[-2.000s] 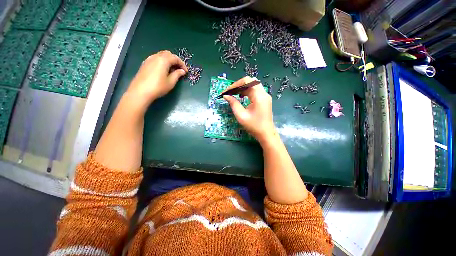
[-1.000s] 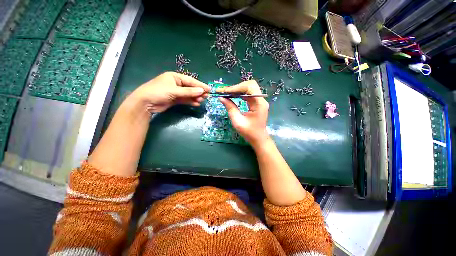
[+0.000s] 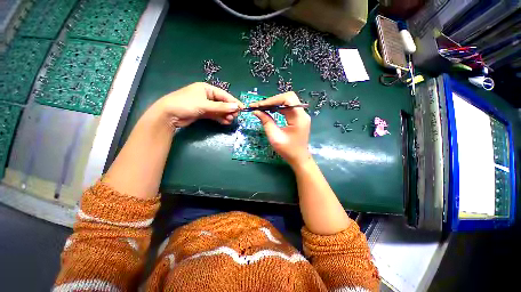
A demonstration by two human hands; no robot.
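Observation:
The green circuit board (image 3: 251, 142) lies flat on the dark green bench top in front of me. My right hand (image 3: 288, 126) grips dark slim tweezers (image 3: 288, 106) like a pen above the board's upper part. My left hand (image 3: 200, 105) is over the board's upper left edge, its thumb and forefinger pinched together at the tweezers' tip. What lies between the fingertips is too small to make out, likely a small component. A small component pile (image 3: 211, 68) lies just beyond my left hand, partly hidden by it.
The main component heap (image 3: 263, 48) is at the back, beside a white paper slip (image 3: 353, 65). Small component groups (image 3: 346, 103) and a pink scrap (image 3: 380, 126) lie right. A board tray (image 3: 123, 85) stands left, a blue-framed holder (image 3: 455, 154) right.
My left hand has moved from the small component pile to the right, meeting the tweezers over the board. Over the last second both hands have stayed nearly still.

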